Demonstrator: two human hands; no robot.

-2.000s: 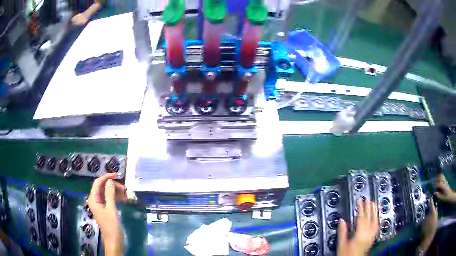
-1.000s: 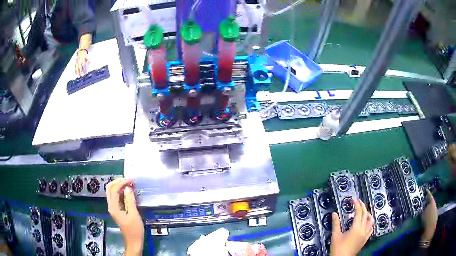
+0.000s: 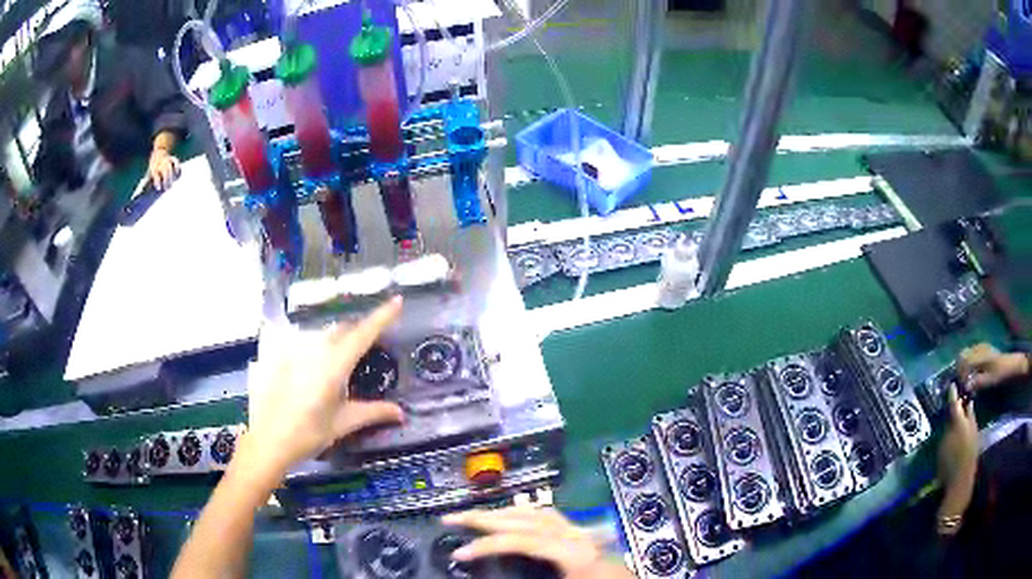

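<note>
The dispensing machine (image 3: 532, 413) stands in front of me, with three red syringes (image 3: 383, 113) with green caps above its deck. A speaker unit (image 3: 436, 360) lies near the deck's front, two round rings showing. My left hand (image 3: 300, 390) reaches over its left end, thumb at the front side and a finger at the back; whether it grips is unclear. Several white rounded shapes (image 3: 368, 281) sit behind the unit. My right hand (image 3: 532, 537) holds a second speaker unit (image 3: 385, 549) at the bottom edge, below the machine's front; that unit is partly cut off.
A row of speaker units (image 3: 741, 452) lies at the right, more (image 3: 192, 449) at the left. A blue bin (image 3: 583, 158), a bottle (image 3: 679, 271) and a slanted metal post (image 3: 758, 136) stand behind. A white board (image 3: 158, 294) is at the left. Other people's hands show at both sides.
The view has shifted right. My left hand has moved up onto the deck, where a unit now lies forward of the syringes. My right hand has brought another unit from the right row to the machine's front.
</note>
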